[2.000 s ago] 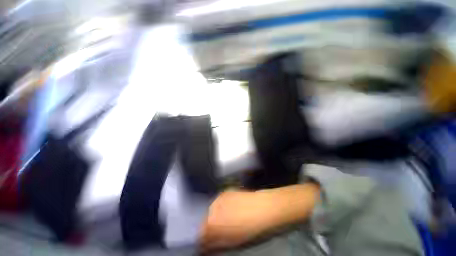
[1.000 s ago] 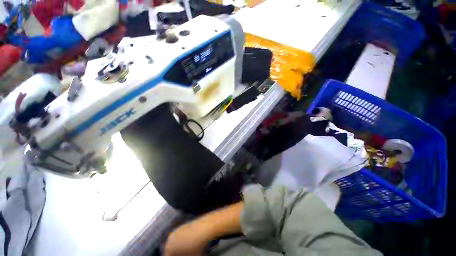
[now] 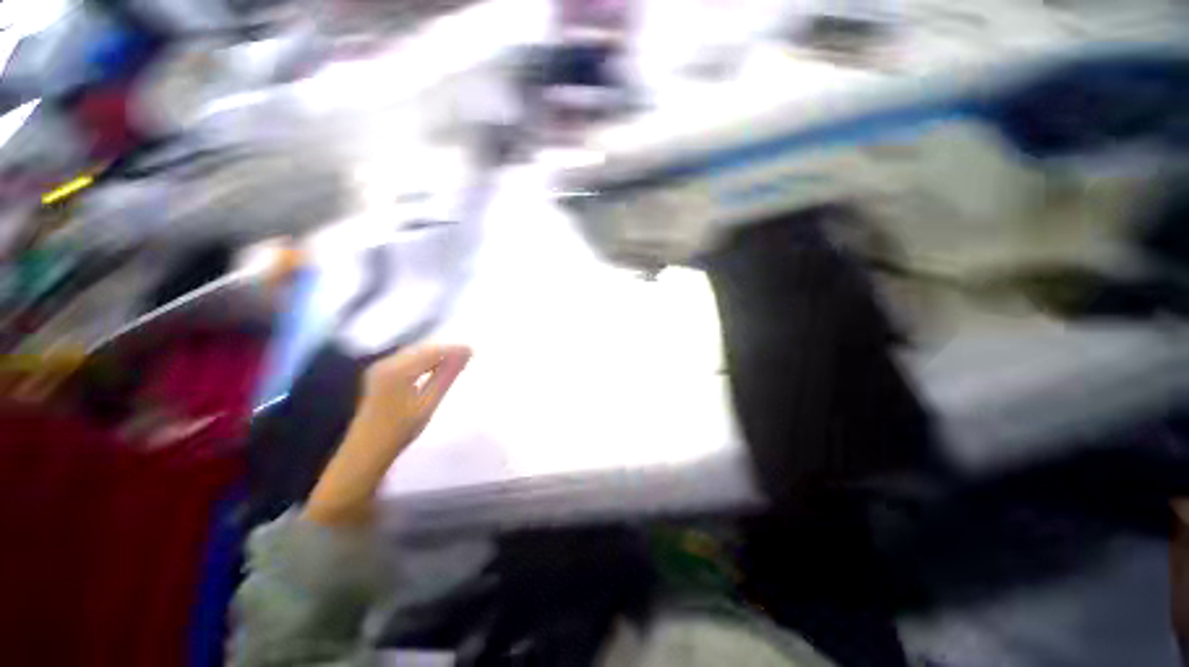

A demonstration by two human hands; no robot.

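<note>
The picture is blurred. My left hand [image 3: 402, 401] is over the left part of the white machine table [image 3: 587, 391], thumb and fingertips close together; whether it pinches anything cannot be told. Grey-white fabric pieces [image 3: 398, 280] lie just beyond it. A long black fabric panel [image 3: 822, 352] hangs down from the sewing machine head [image 3: 782, 196] over the table's front edge, with no hand seen on it. My right hand is not visible; only a narrow skin-coloured strip shows, cut off at the right edge.
Red cloth [image 3: 104, 521] is at the lower left beside the table. Dark fabric [image 3: 574, 580] lies below the front edge, near my lap. Blurred piles of fabric [image 3: 144, 98] are at the upper left.
The view has swung left from the blue basket and yellow bag. My left hand has come into view on the table. The right forearm seen earlier at the front has left the middle.
</note>
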